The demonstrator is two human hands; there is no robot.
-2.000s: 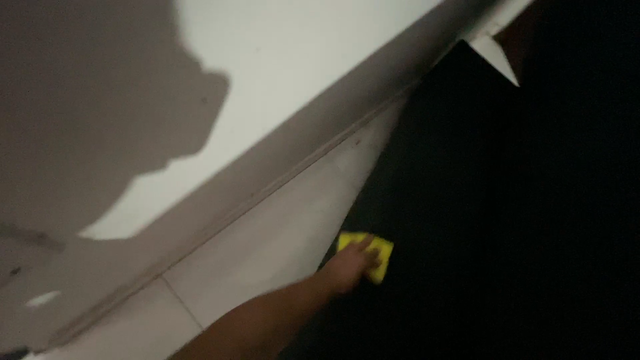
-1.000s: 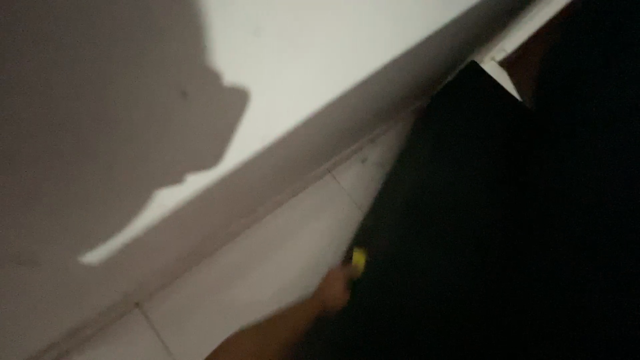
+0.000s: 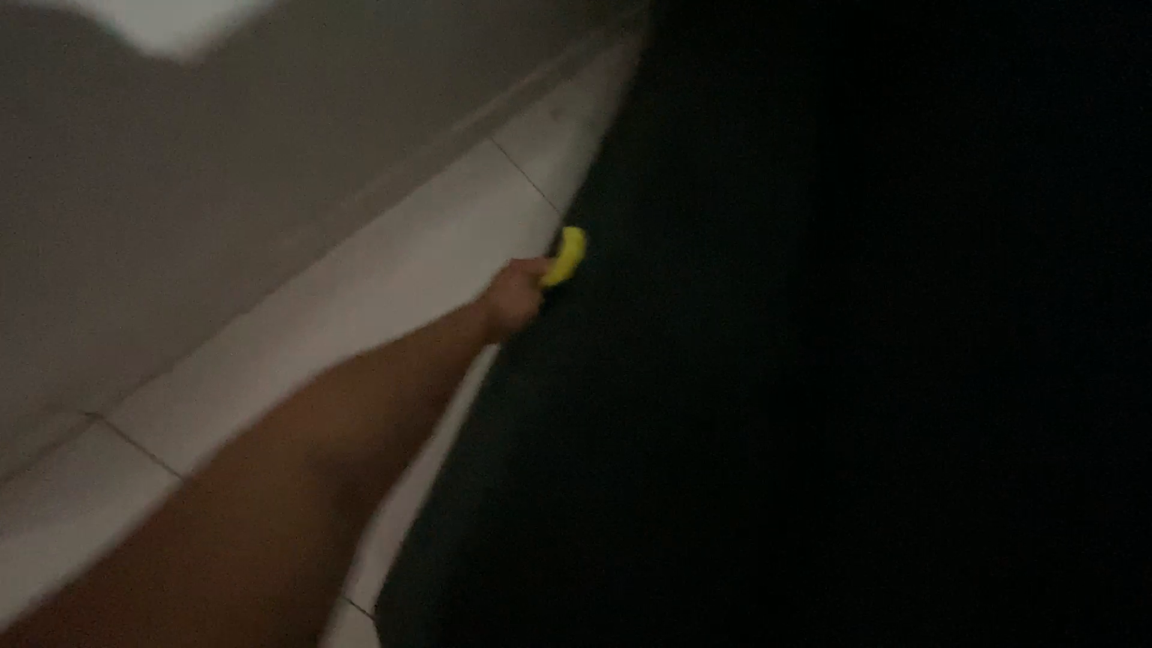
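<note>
My left hand (image 3: 517, 295) reaches in from the lower left on an outstretched arm, its fingers closed on a yellow cloth or sponge (image 3: 567, 256); blur and dim light hide which. The yellow piece shows as a narrow curved strip at the left edge of a large black flat-sided object (image 3: 684, 297), apparently touching it. Most of my fingers are hidden behind the hand and the yellow piece. My right hand is out of view.
Pale floor tiles (image 3: 396, 261) with thin joints run between the black object and a grey wall (image 3: 225, 162) on the left. A bright patch of light (image 3: 184, 27) lies on the wall at top left. The right side is too dark to make out.
Two seconds ago the yellow piece lay spread under my fingers on the black surface; now it is gripped at that surface's left edge and shows narrow. The view has shifted.
</note>
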